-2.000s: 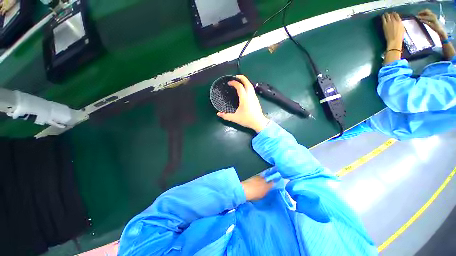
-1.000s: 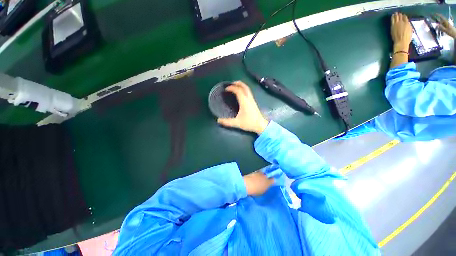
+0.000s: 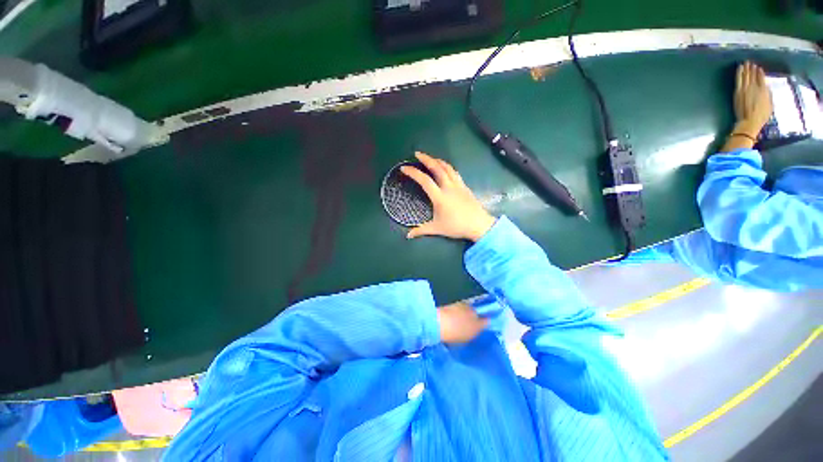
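Observation:
The round, dark screw dish (image 3: pixel 406 198) with a speckled mesh-like inside stands on the green bench mat. My right hand (image 3: pixel 448 206) grips its right side, thumb at the near rim, fingers bent over the far rim. My left hand (image 3: pixel 461 323) is low in front of my body beside my right sleeve. It is blurred, its fingertips are unclear, and I cannot tell whether it holds anything. The black electric screwdriver (image 3: pixel 538 176) lies right of the dish, its bit pointing near right.
A black controller box (image 3: pixel 623 189) with a white band lies right of the screwdriver. Cables loop at the back. Black units (image 3: pixel 438 20) sit beyond the white strip (image 3: pixel 361 87). A white pipe-like arm (image 3: pixel 86 113) and black pile (image 3: pixel 59 271) are left. Another person's hand (image 3: pixel 752 101) touches a unit at right.
The view has shifted, bringing the conveyor units higher in the picture. The dish in my right hand has moved slightly left, away from the screwdriver. My left hand stays by my right sleeve.

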